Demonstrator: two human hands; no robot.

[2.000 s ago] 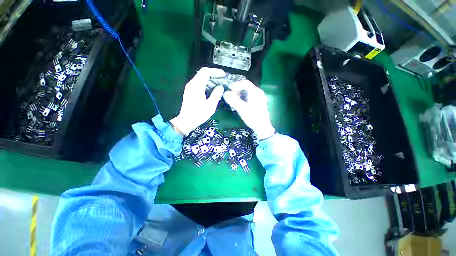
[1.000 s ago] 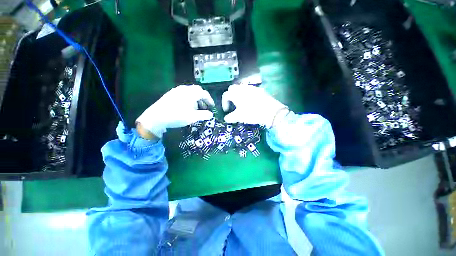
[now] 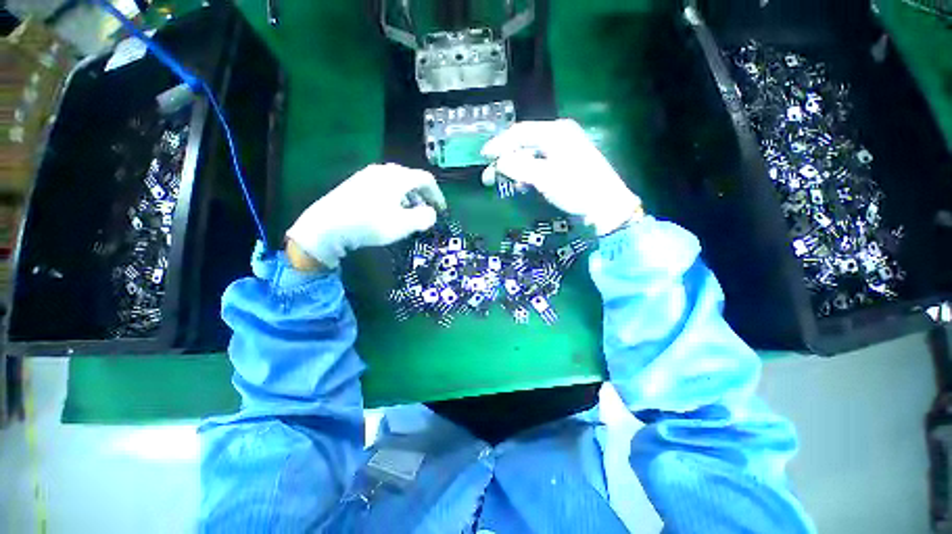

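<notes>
A loose pile of power transistors [image 3: 475, 276] lies on the green mat in front of me. My right hand [image 3: 558, 167], in a white glove, is at the front right corner of the lower die [image 3: 444, 143], a silver block with a teal area. Its fingers hold a transistor, whose striped legs show below the fingertips. My left hand [image 3: 365, 214], also white-gloved, is over the left back edge of the pile with its fingers curled. Something small and dark shows at its fingertips, too unclear to name. The silver upper die [image 3: 460, 61] sits behind the lower die.
Black bins holding parts stand at left [image 3: 198, 240] and right [image 3: 778, 250]. Thin metal arms [image 3: 522, 19] flank the upper die. A blue coiled cord [image 3: 228, 130] runs from the back left to my left wrist. A pale tag [image 3: 127, 50] is on the left bin.
Both hands have left the silver dies and come down to the pile. Since then my right hand has moved back up to the lower die with a transistor. The camera view has shifted.
</notes>
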